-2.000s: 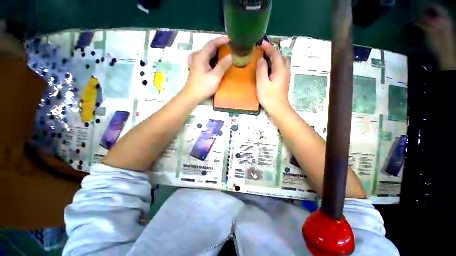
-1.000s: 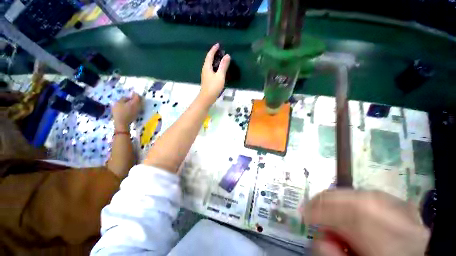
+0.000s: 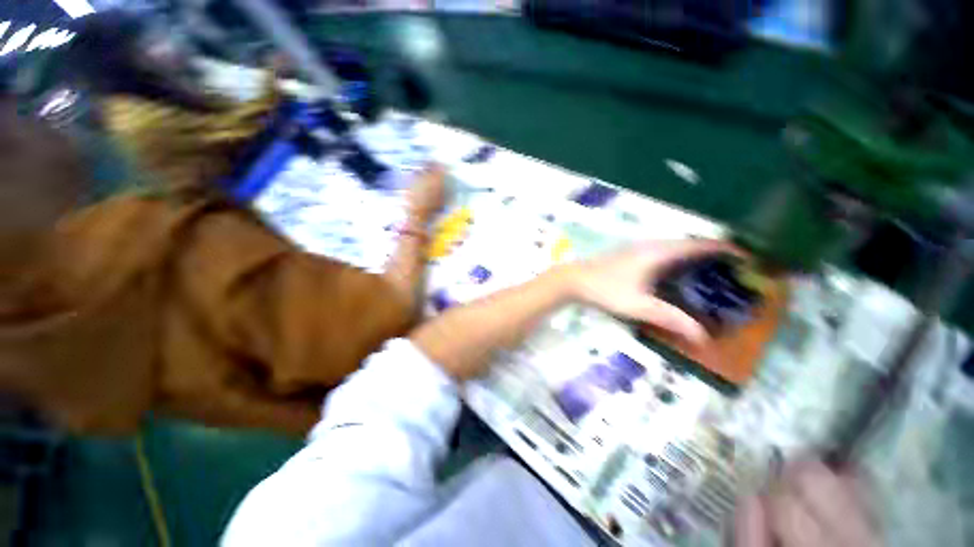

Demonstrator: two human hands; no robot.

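Note:
The frame is blurred. My left hand (image 3: 641, 283) is around a black cylindrical unit (image 3: 709, 291) on the orange press pad (image 3: 753, 344), beside the green press (image 3: 796, 219). My right hand (image 3: 814, 508) is very blurred at the bottom right, at the lower end of the dark press lever (image 3: 895, 374). The lever's knob does not show, and the fingers of my right hand are hard to make out. The ram tip cannot be made out.
The green conveyor belt (image 3: 555, 102) runs behind the paper-covered bench (image 3: 534, 182). A person in a brown sleeve (image 3: 235, 310) sits close on the left, a hand (image 3: 427, 192) near a yellow piece (image 3: 449, 232). Dark trays (image 3: 641, 24) stand beyond the belt.
The view has swung left. My left hand has moved from over the belt to the orange pad with a black unit. My right hand remains by the lever's lower end.

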